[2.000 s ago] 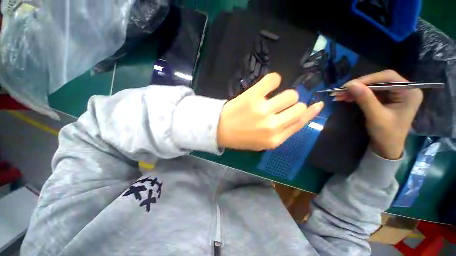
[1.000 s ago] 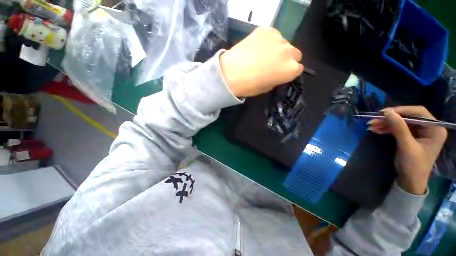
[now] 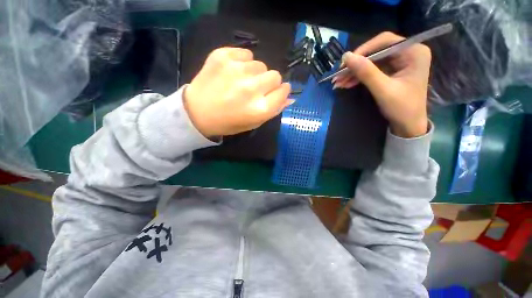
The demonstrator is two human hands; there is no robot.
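My right hand holds metal tweezers like a pen, their tips low over the blue sheet. My left hand is curled, with a small dark part showing at its fingertips, left of the tweezer tips. The blue sheet lies lengthwise on the black mat, with rows of tiny dark marks and a bright reflection. Several small black parts lie in a pile on its far end. A few more black parts lie beyond my left hand; that hand hides part of the mat.
Clear plastic bags lie at the left and right. A dark glossy flat item is left of the mat. A blue-and-silver strip lies on the green bench at the right. A blue edge shows at the top rim.
The view has turned and shifted. My left hand has come back from above the loose pile to beside the blue sheet, with a part at its fingertips. My right hand still holds the tweezers.
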